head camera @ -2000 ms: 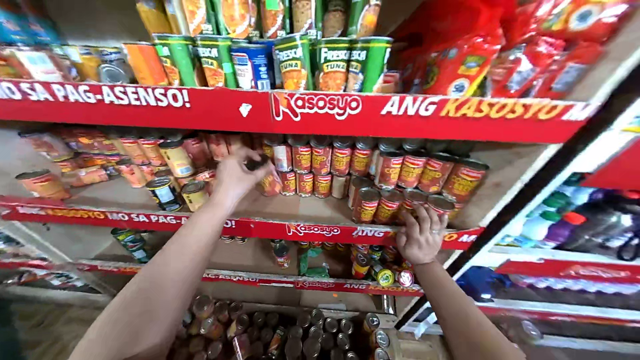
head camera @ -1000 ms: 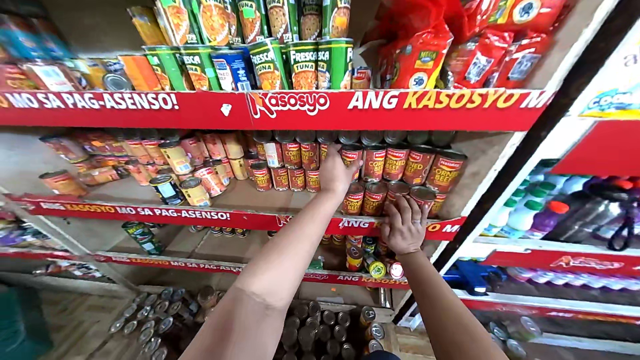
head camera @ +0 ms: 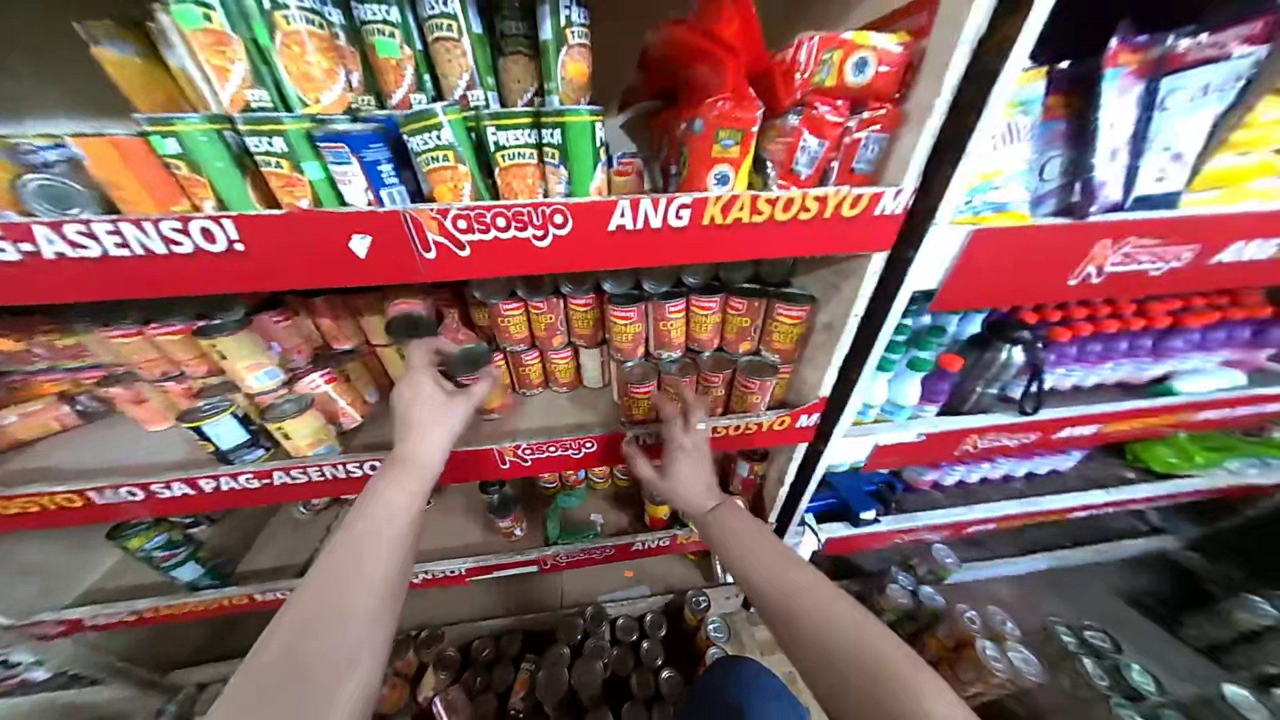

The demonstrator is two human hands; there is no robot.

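Note:
My left hand (head camera: 435, 400) reaches into the middle shelf, its fingers around a small can (head camera: 467, 362) whose dark end faces me; another can (head camera: 410, 322) tilts just behind the fingertips. My right hand (head camera: 685, 455) is spread in front of the stacked corned beef cans (head camera: 705, 318) at the right of that shelf, its fingertips over the lower front cans (head camera: 715, 383). Whether they touch is hard to tell. Short rows of smaller corned beef cans (head camera: 530, 368) stand between the two hands. A pale yellow can (head camera: 300, 425) and a dark-labelled can (head camera: 225, 430) lean at the left.
Green tuna cans (head camera: 440, 155) and red packets (head camera: 720, 140) fill the shelf above. Red printed strips (head camera: 650, 238) edge the shelves. Many cans (head camera: 590, 660) stand below, near my knee (head camera: 745, 690). A second rack with bottles (head camera: 905, 375) is on the right.
My left hand has moved left from the stacked corned beef cans and now has a can in its fingers. My right hand stays near the lower front cans. The view has shifted right.

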